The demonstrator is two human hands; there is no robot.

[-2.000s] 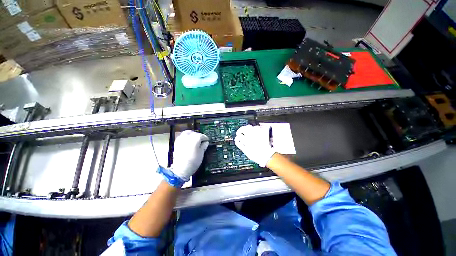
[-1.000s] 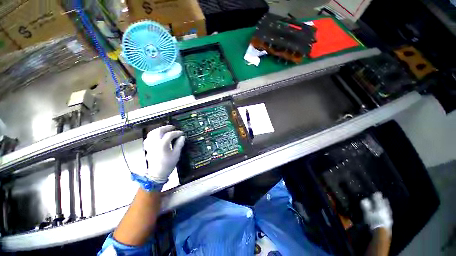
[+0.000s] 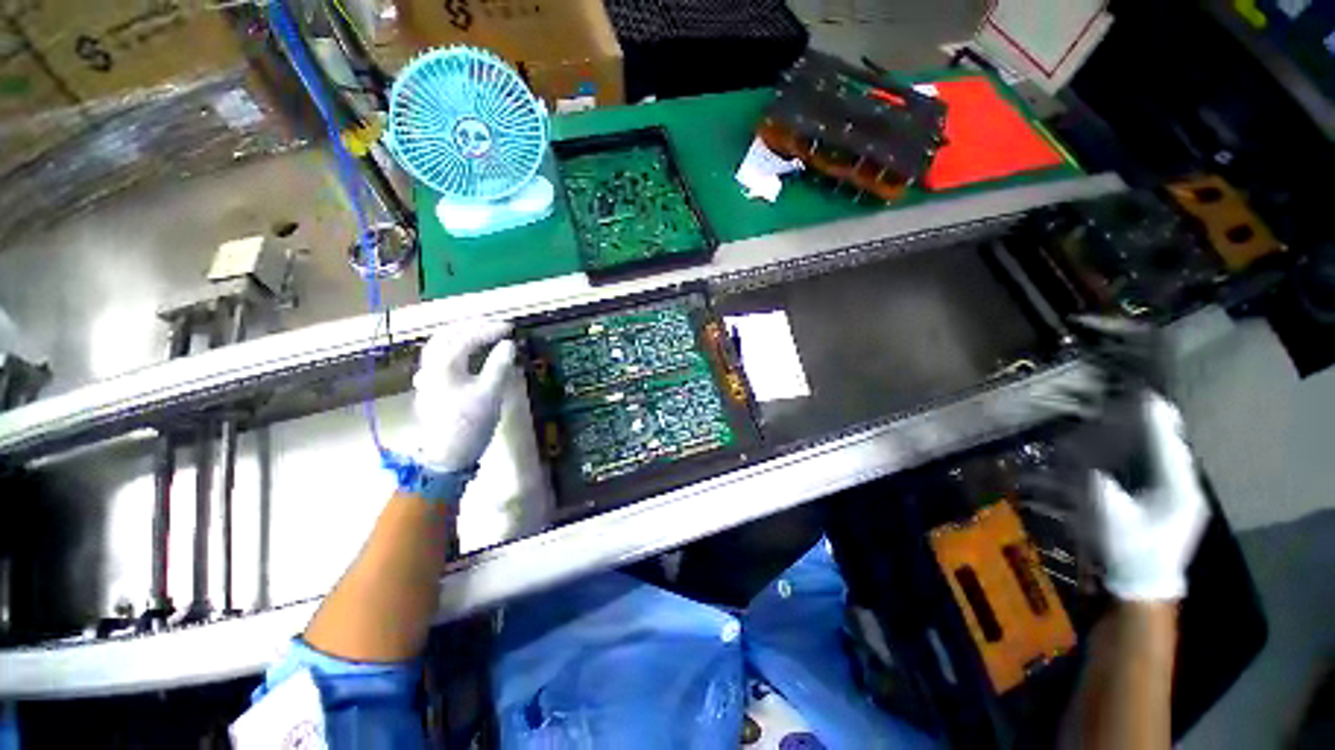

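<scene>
A green circuit board (image 3: 644,384) lies inside a black carrier frame (image 3: 655,488) on the conveyor. Orange strips show at the frame's left and right sides. My left hand (image 3: 461,396), in a white glove with a blue wrist strap, is at the frame's upper left; its fingers are curled and hold nothing visible. My right hand (image 3: 1152,506), also white-gloved, is over the black bin at the right. It holds a dark plate (image 3: 1101,396) that is motion-blurred, so its details are unclear.
An orange plate (image 3: 1003,593) with two dark slots lies in the black bin (image 3: 908,623). White paper (image 3: 767,356) lies right of the frame. Beyond the rail (image 3: 820,242) are a fan (image 3: 469,129), a trayed board (image 3: 634,202), a black fixture (image 3: 857,125) and a red sheet (image 3: 996,132).
My right hand has left the board, reached into the bin and risen with a dark plate, leaving the orange plate uncovered. My left hand has moved off the board to the frame's edge.
</scene>
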